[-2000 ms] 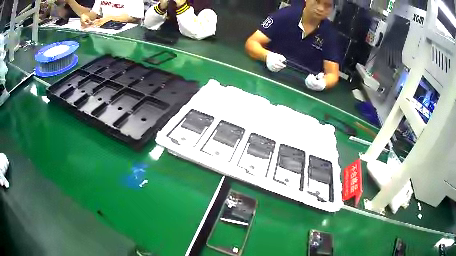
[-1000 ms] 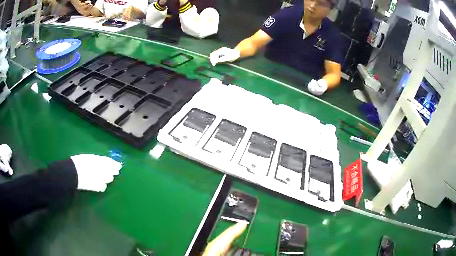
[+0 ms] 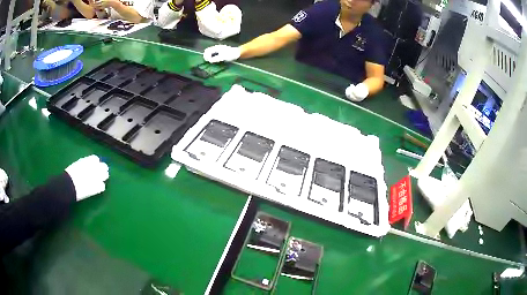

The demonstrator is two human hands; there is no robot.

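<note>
Neither of my hands is in view. Nearest in front, a phone frame [image 3: 263,233] lies on the green surface beside a dark strip with a pale edge [image 3: 230,249]. A second phone frame [image 3: 304,260] lies close at its right, cut off by the bottom edge; whether they touch is hard to tell. Both have a dark block at the upper end. A third, smaller-looking phone frame [image 3: 425,278] lies further right.
Behind the strip lies a white tray [image 3: 300,120] with several phone-shaped dark pieces, and left of it a black tray [image 3: 155,133]. A red sign [image 3: 400,200] and white stand [image 3: 445,132] are at right. Another person's gloved hand [image 3: 89,177] reaches in from the left.
The second and third frames have shifted left; the second now lies beside the first. The bare fingers seen at the first frame are gone. The opposite worker's gloved hand has reached further left.
</note>
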